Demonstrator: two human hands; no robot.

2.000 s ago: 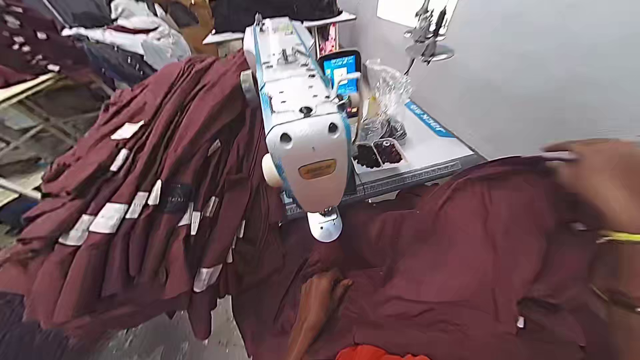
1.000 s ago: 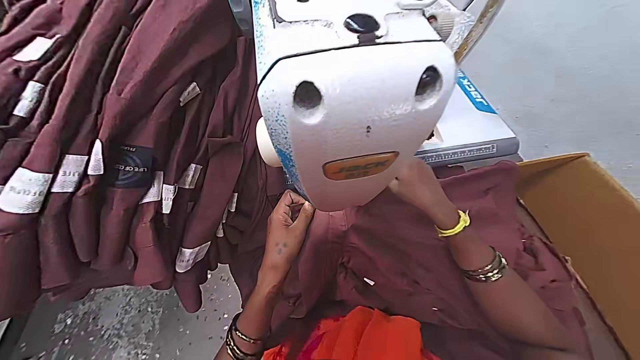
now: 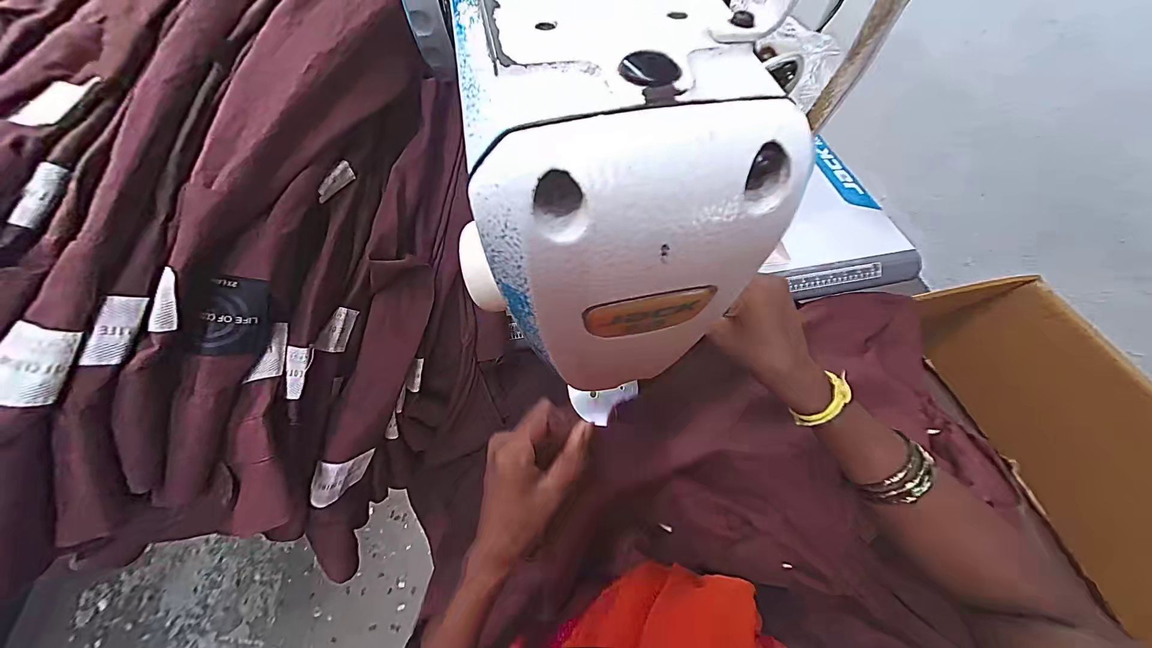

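Observation:
The white head of a Jack sewing machine [image 3: 648, 225] fills the upper middle of the view and hides its needle area. Maroon fabric [image 3: 720, 486] lies under and in front of it. My left hand [image 3: 531, 477] is at the fabric just left of the white guard [image 3: 601, 403] below the machine head, thumb and fingers close together; whether they pinch the cloth cannot be told. Behind the head's right side, my right hand [image 3: 765, 333] rests at the fabric, its fingertips hidden by the machine. A yellow band and several bangles are on that arm.
A heap of maroon garments with white and dark labels [image 3: 225, 315] hangs at the left. An open cardboard box [image 3: 1053, 414] stands at the right, beside the machine's bed [image 3: 855, 243]. Speckled floor [image 3: 243, 594] shows at lower left. Orange cloth [image 3: 666, 612] is at the bottom.
The view has moved much closer to the machine. My right hand, far right on the fabric two seconds ago, is now beside the machine head. My left hand has come up to the guard.

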